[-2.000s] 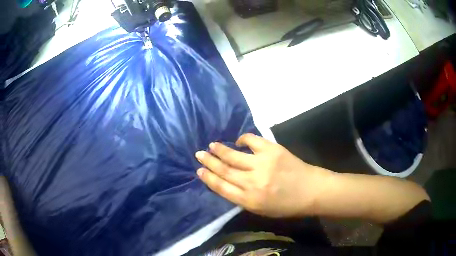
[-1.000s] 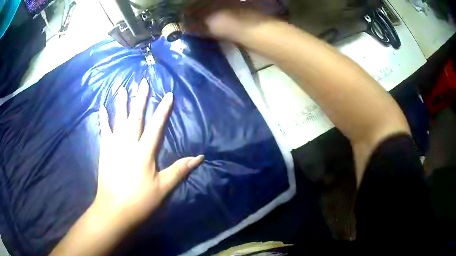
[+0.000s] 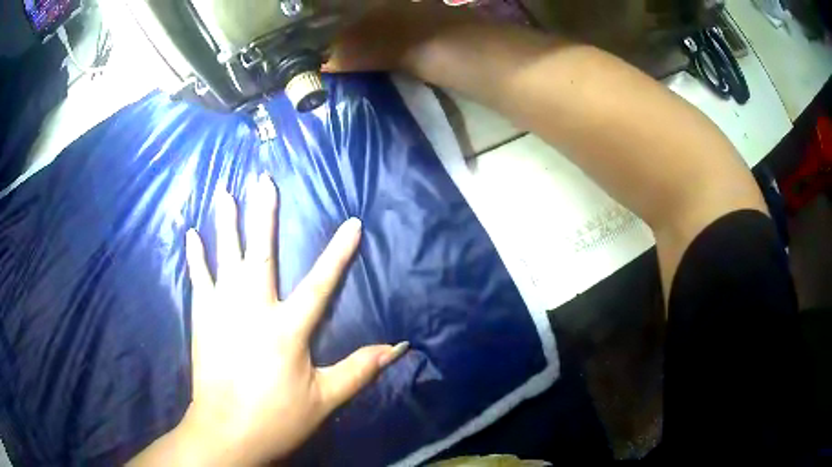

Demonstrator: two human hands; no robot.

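Observation:
A shiny dark blue garment panel (image 3: 456, 301) with a pale edge lies under the sewing machine (image 3: 246, 36), wrinkled in folds that fan out from the presser foot (image 3: 265, 123). My left hand (image 3: 260, 337) lies flat on the panel below the presser foot, fingers spread, holding nothing. My right arm reaches up past the right side of the machine head. My right hand (image 3: 365, 50) is dark and blurred beside the round ribbed knob (image 3: 307, 90), at the panel's far edge. Its fingers are mostly hidden, so its grip cannot be told.
Black-handled scissors (image 3: 716, 66) lie on the white table (image 3: 547, 219) at the upper right, beyond my right forearm. A lit screen (image 3: 47, 14) shows at the upper left, with a pale cable near it. Something red (image 3: 810, 164) is at the far right edge.
My left hand has come in onto the panel. My right hand has moved from the panel's lower right up behind the machine head. The panel and machine sit slightly lower in view.

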